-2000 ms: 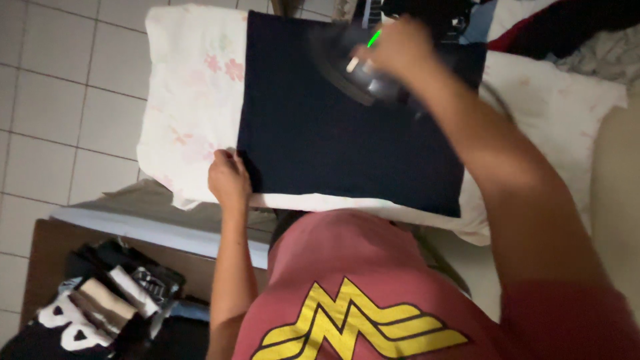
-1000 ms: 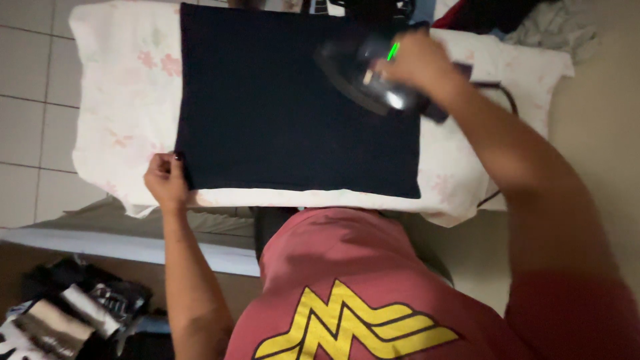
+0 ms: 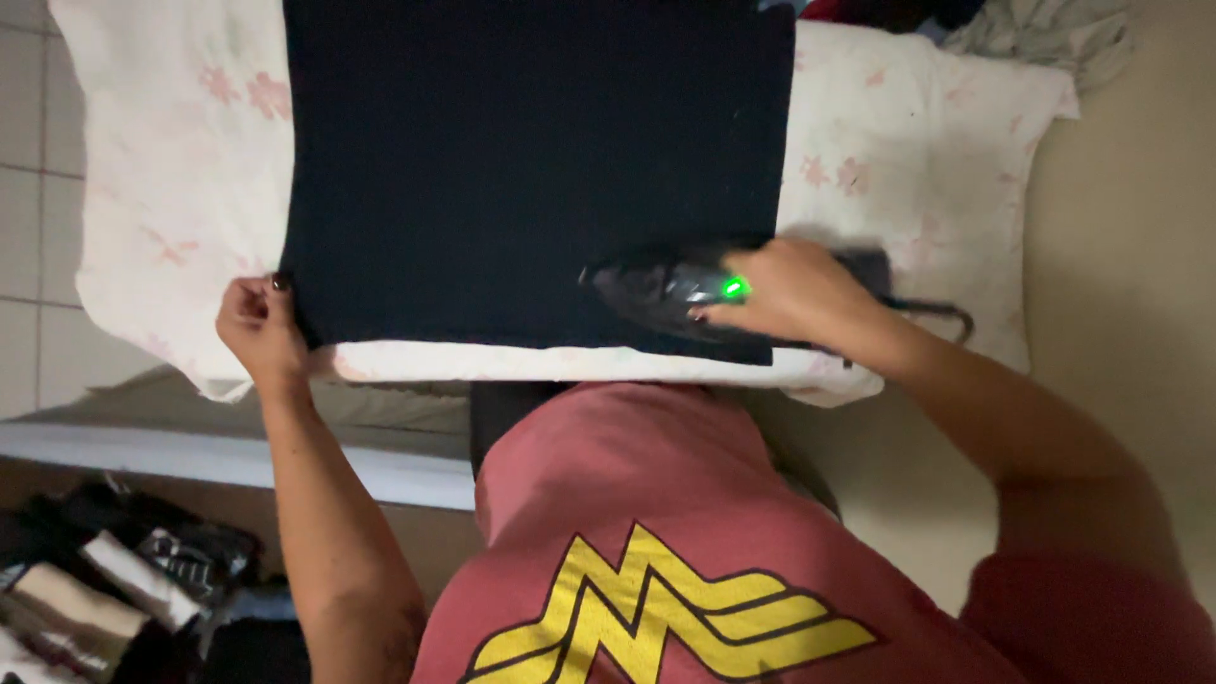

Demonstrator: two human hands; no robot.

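Note:
A dark navy or black cloth garment (image 3: 532, 171) lies flat over a white, pink-flowered cover (image 3: 180, 180) on an ironing surface. My left hand (image 3: 261, 318) pinches the garment's near left corner between thumb and curled fingers. My right hand (image 3: 798, 290) grips the handle of a dark clothes iron (image 3: 655, 290) with a green light lit. The iron rests over the garment's near right part, its tip pointing left and its heel past the cloth's right edge. The underside of the iron is hidden.
The iron's cord (image 3: 936, 309) loops out to the right of my right hand. Rolled and folded clothes (image 3: 104, 589) lie at the lower left, beyond a pale blue-white edge (image 3: 237, 461). Crumpled grey cloth (image 3: 1045, 38) is at the upper right. Floor tiles (image 3: 19, 228) show at far left.
The iron, in my right hand, has come from the garment's far right part to its near right edge. My left hand stays at the near left corner. The view has shifted.

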